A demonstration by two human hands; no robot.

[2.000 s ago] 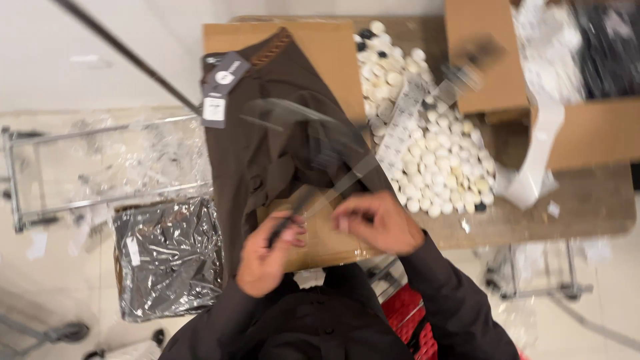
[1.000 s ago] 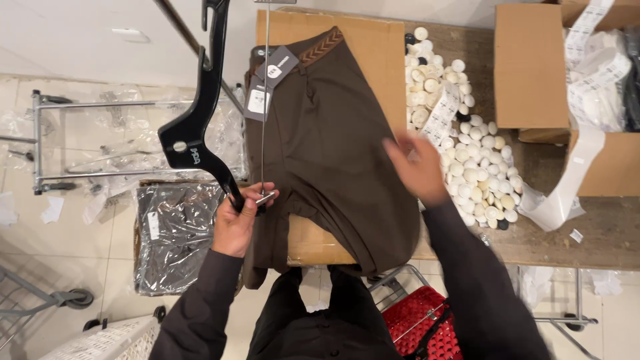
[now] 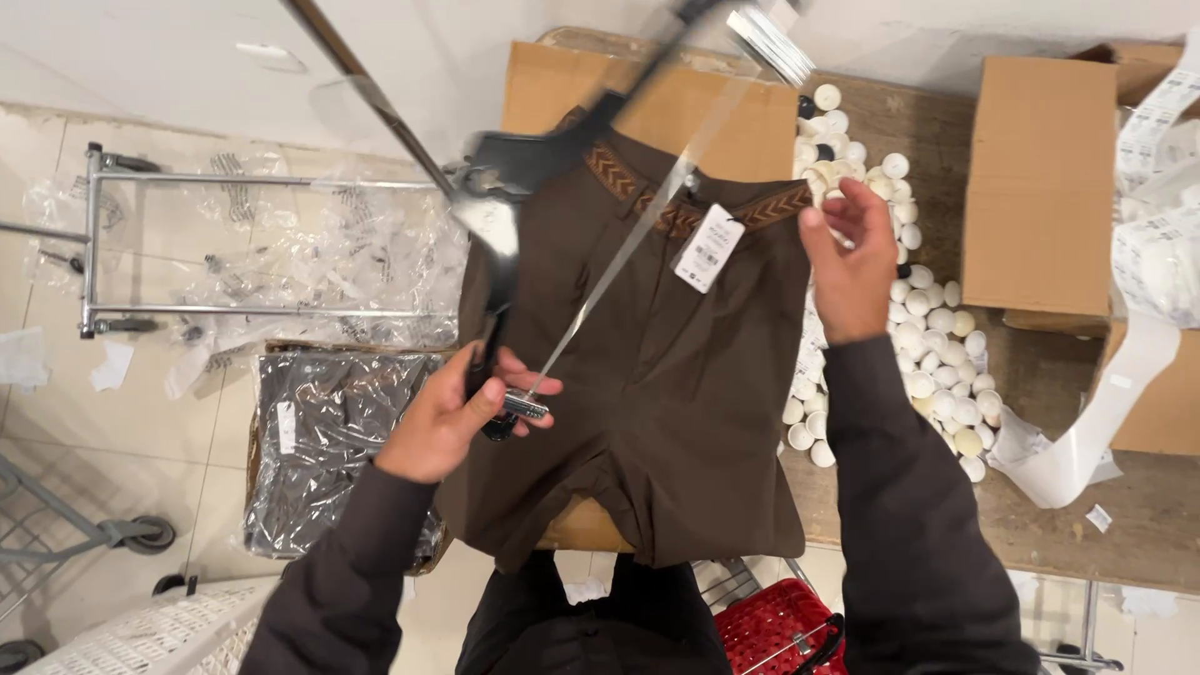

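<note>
Dark brown trousers (image 3: 628, 375) with a brown patterned waistband lie spread on flattened cardboard (image 3: 741, 122). A white hang tag (image 3: 710, 248) rests on their front. My left hand (image 3: 459, 408) grips one end of a black plastic hanger (image 3: 553, 155), raised over the trousers' left side and blurred. A thin metal bar (image 3: 628, 253) runs between a metal clip (image 3: 525, 405) by my left fingers and another clip (image 3: 771, 45) at the top. My right hand (image 3: 853, 258), its thumb and fingers apart, is at the right corner of the waistband; whether it touches the cloth is hard to see.
Many white round plastic pieces (image 3: 937, 347) cover the wooden table (image 3: 1050, 384) to the right, near a cardboard box (image 3: 1041, 183) and a label strip (image 3: 1134, 347). On the left are a metal rack frame (image 3: 272, 178) and bagged clothing (image 3: 328, 450). A red basket (image 3: 778, 628) is below.
The trousers have been turned and spread, with the waistband now across the top. The hanger has tilted to the right in my left hand. My right hand is now beside the waistband's corner.
</note>
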